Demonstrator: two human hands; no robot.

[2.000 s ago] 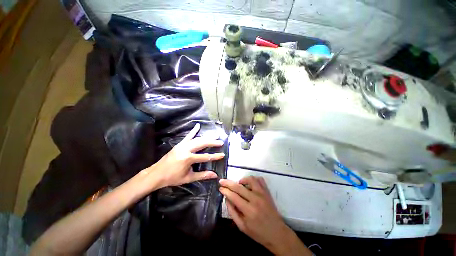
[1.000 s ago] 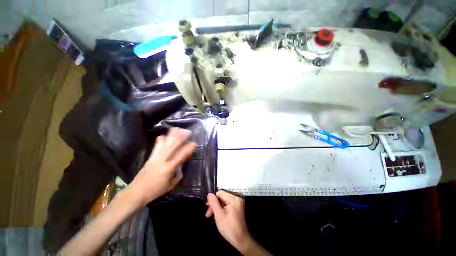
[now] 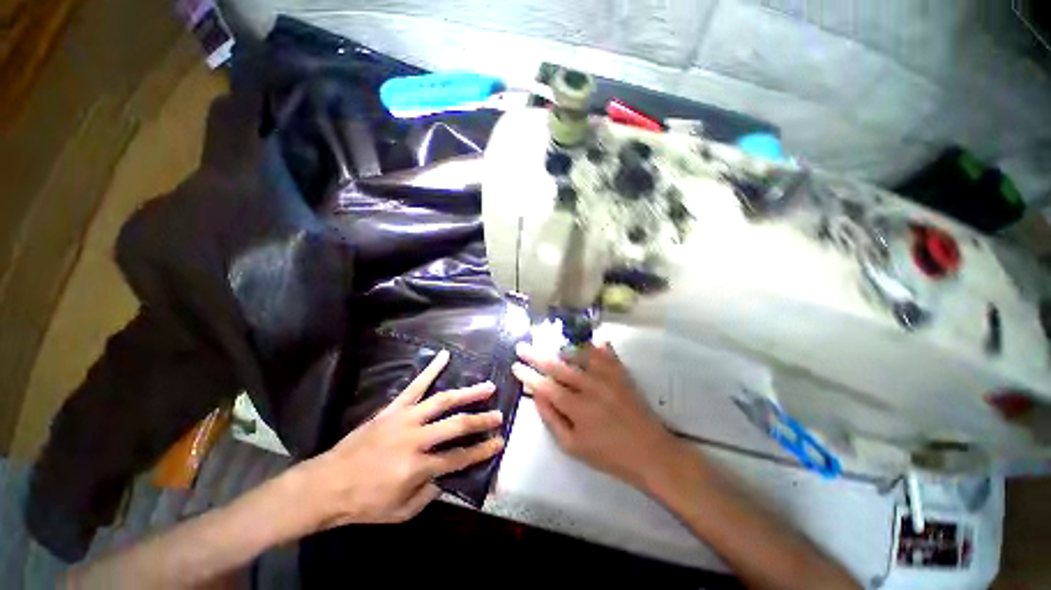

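Note:
The dark brown shiny leather garment lies on the machine bed, passes left of and under the machine head, and spills off to the left. My left hand lies flat on it, fingers spread, near the front, gripping nothing. My right hand is at the garment's right edge, just in front of the lit needle area; its fingertips touch or nearly touch the edge, and whether they pinch it cannot be told. The off-white sewing machine arm is dusted with dark lint. The presser foot is lost in glare.
Blue-handled snips lie on the bed right of my right hand. A light blue tool and a red one are behind the machine head. A bobbin tray is at the bed's right end. Cardboard and a phone are left.
My right hand has moved from the garment's front corner up near the needle. My left hand, raised and blurred a second ago, now rests flat on the garment. The camera view has shifted and tilted.

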